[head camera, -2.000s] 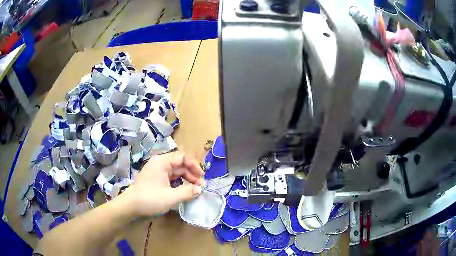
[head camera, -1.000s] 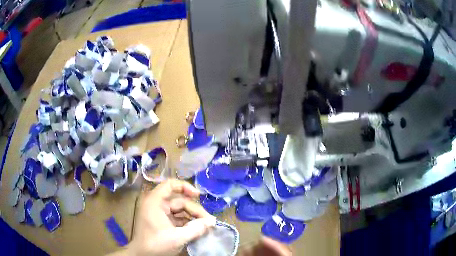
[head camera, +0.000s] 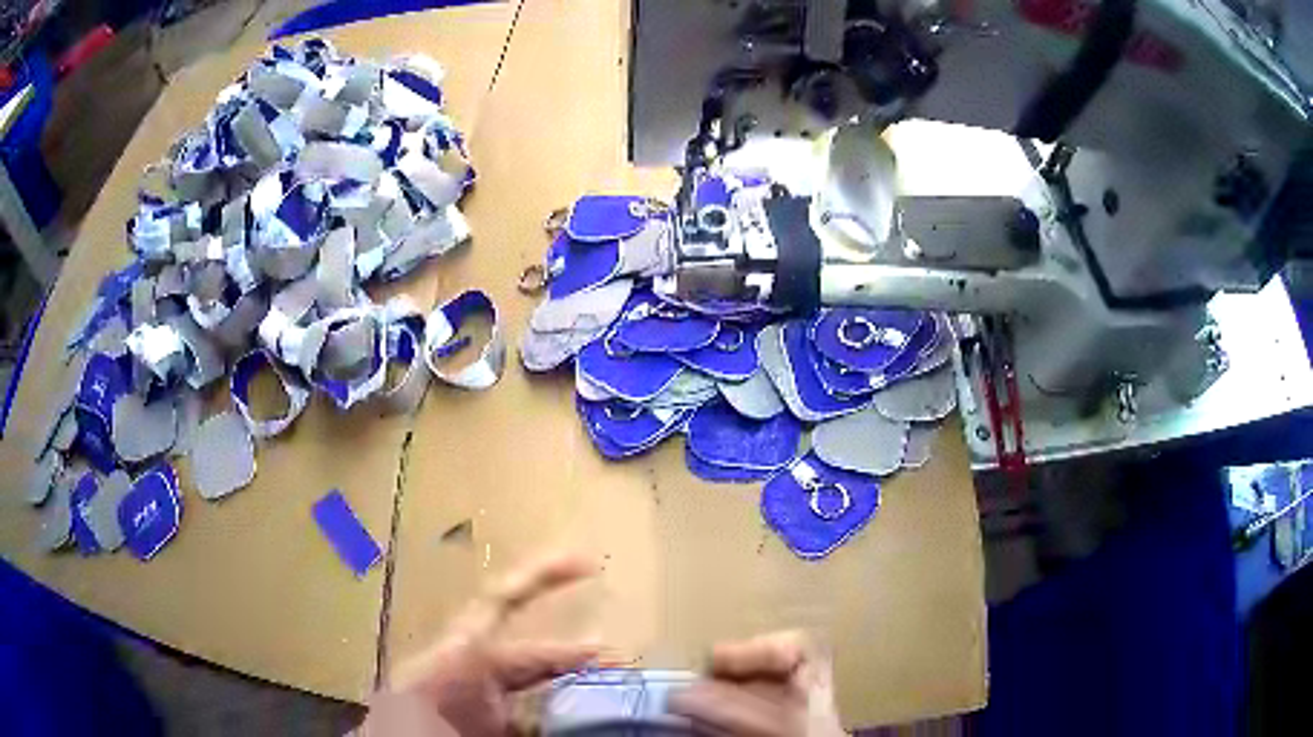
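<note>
The workpiece, a small whitish rounded piece with a rim, is at the bottom edge of the picture, partly cut off. My left hand is at its left side, with thumb and fingers on its edge and one finger stretched out above. My right hand is at its right side, fingers on it. Both hands are blurred and cut off by the lower edge. The sewing machine's pale arm, with a black band and a metal plate at its tip, lies above and beyond the hands.
Blue and grey finished fobs, some with rings, lie under and before the arm. A tangled heap of bands is at the left, with loose panels below it. A blue strip lies alone. A red-handled tool is at right.
The view has tilted down. The workpiece has moved away from the pile to the bottom edge. My right hand has come in and now holds it together with my left hand.
</note>
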